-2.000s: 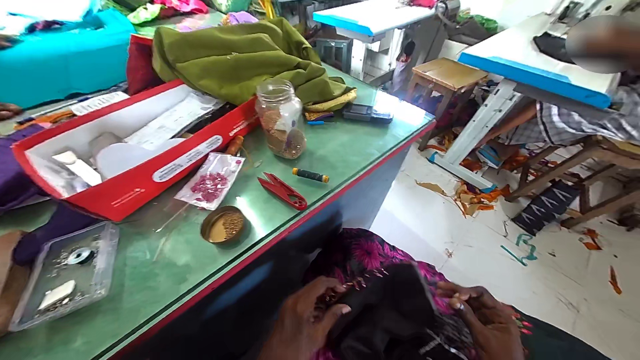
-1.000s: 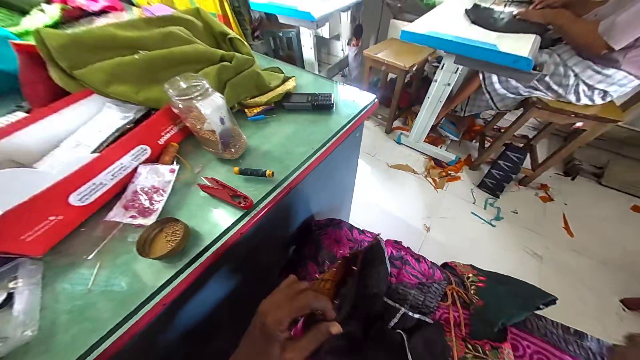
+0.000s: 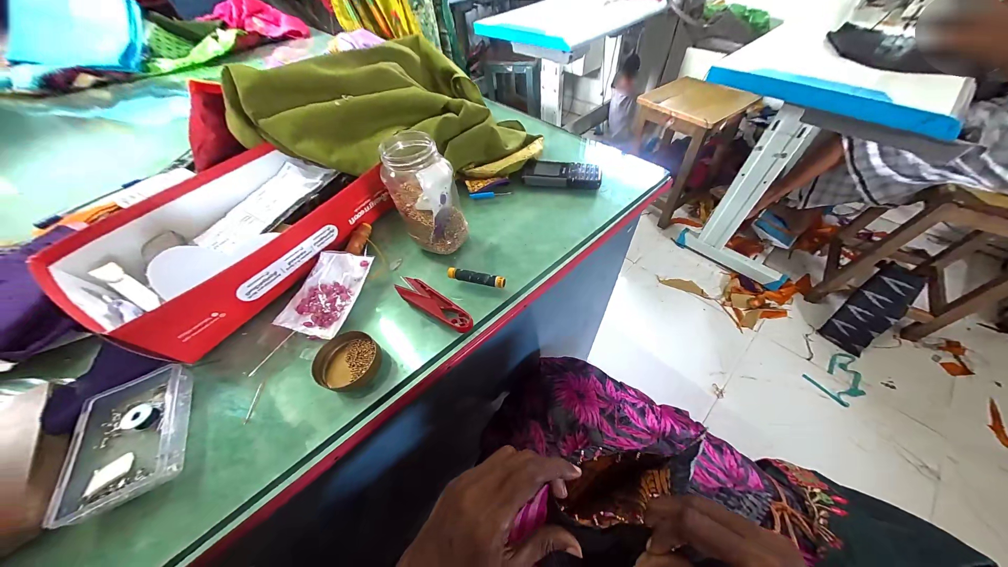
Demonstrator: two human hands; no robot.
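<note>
A black and magenta patterned cloth (image 3: pixel 598 402) lies over the lap at the bottom. My left hand (image 3: pixel 496 504) pinches the left edge of an opening in it, with beads along the rim and orange-brown fabric inside. My right hand (image 3: pixel 709 531) grips the dark fabric at the opening's right side. On the glass-topped table beside them lie red thread snips (image 3: pixel 435 305), a dark thread spool (image 3: pixel 476 277), a round lid of small gold beads (image 3: pixel 346 361) and a packet of pink beads (image 3: pixel 324 295). A glass jar (image 3: pixel 425 193) of beads stands behind.
A red open box (image 3: pixel 213 307), a clear plastic case (image 3: pixel 118 445) with a bobbin, and green cloth (image 3: pixel 354 102) occupy the table. Someone's blurred arm is at the left edge. Another person sits at a white table (image 3: pixel 843 79); wooden stools and fabric scraps are on the right.
My right hand, out of view one second ago, is back on the cloth. The cloth's beaded opening now shows between my hands. The view has swung back left.
</note>
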